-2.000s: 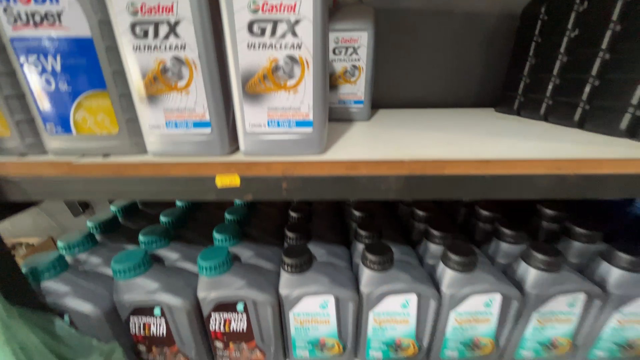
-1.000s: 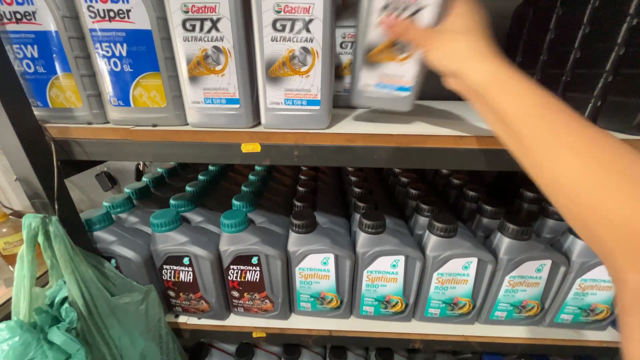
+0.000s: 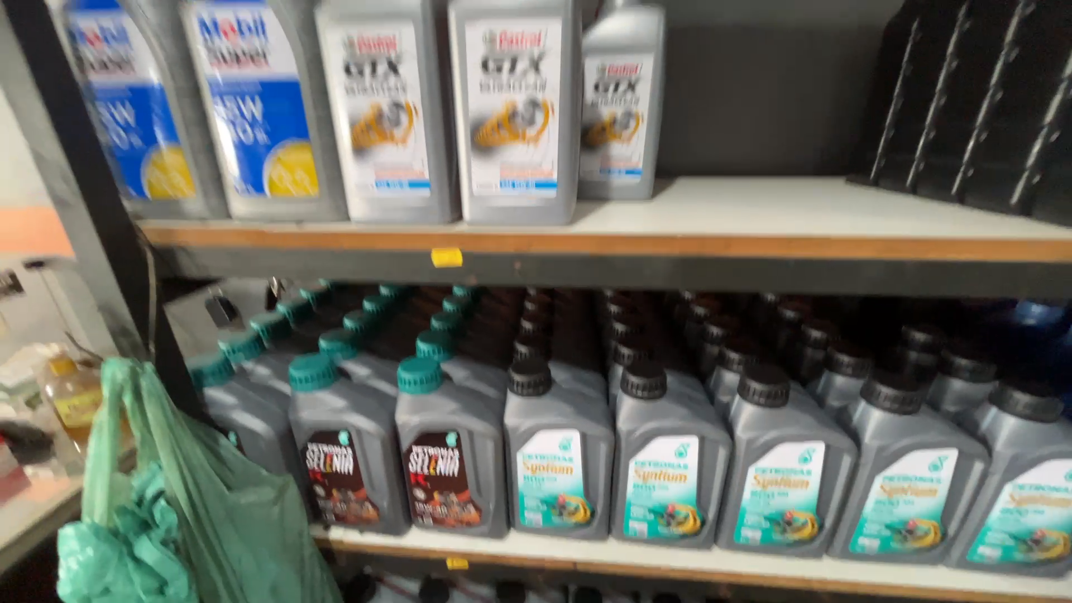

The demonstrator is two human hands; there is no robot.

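Neither of my hands shows in the head view now. On the upper shelf stand two grey Castrol GTX motor oil bottles in front, the left one (image 3: 387,117) beside the right one (image 3: 515,117). A third Castrol GTX bottle (image 3: 618,117) is set farther back, just right of them. Grey Mobil Super oil bottles (image 3: 260,109) stand to their left. The lower shelf holds rows of grey Petronas bottles: Selenia bottles (image 3: 448,469) with green caps at the left, Syntium bottles (image 3: 670,477) with black caps at the centre and right. The picture is somewhat blurred.
Green plastic bags (image 3: 218,494) hang by the dark shelf post (image 3: 100,193) at the left. Behind the post, a bottle with a yellow cap (image 3: 74,394) stands on another surface. Black ribbed items (image 3: 980,100) fill the upper right. Yellow tags mark the shelf edges (image 3: 636,244).
One second ago a hand from the right held a Castrol bottle above the upper shelf; that hand and bottle are out of view now.
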